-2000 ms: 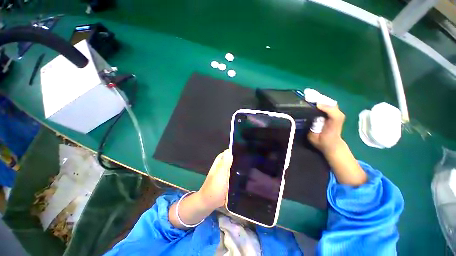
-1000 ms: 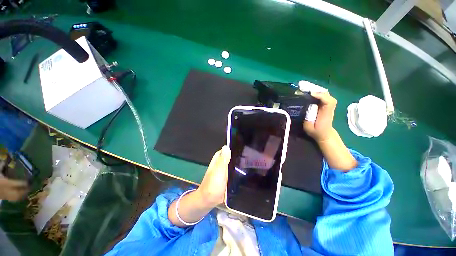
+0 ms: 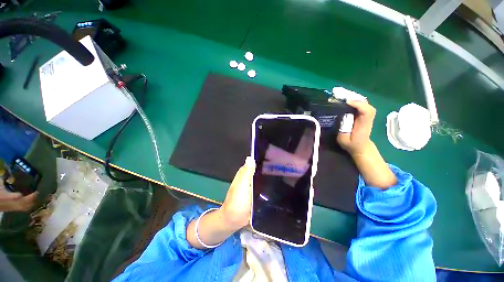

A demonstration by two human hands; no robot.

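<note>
My left hand (image 3: pixel 239 195) holds a smartphone (image 3: pixel 284 179) in a white-edged case, upright over the near part of the black work mat (image 3: pixel 213 126). Its dark screen shows a pale patch with a blue-purple line of marks. My right hand (image 3: pixel 360 129), with white finger cots on its fingertips, grips a black electronic unit (image 3: pixel 318 107) by its right end over the mat. A small pale label shows on the unit's near side. The phone hides part of the unit's lower left.
Small white discs (image 3: pixel 241 66) lie beyond the mat. A white box (image 3: pixel 85 93) with a clear tube is left; a white round stack (image 3: pixel 410 126) and clear plastic bag (image 3: pixel 486 201) are right. Another person's hand (image 3: pixel 17 199) holds a black unit above the scrap bin (image 3: pixel 119 220).
The phone screen now shows the pale patch larger, with clearer marks. The other person's hand at lower left has come further into view with a black unit. My hands stay nearly in place.
</note>
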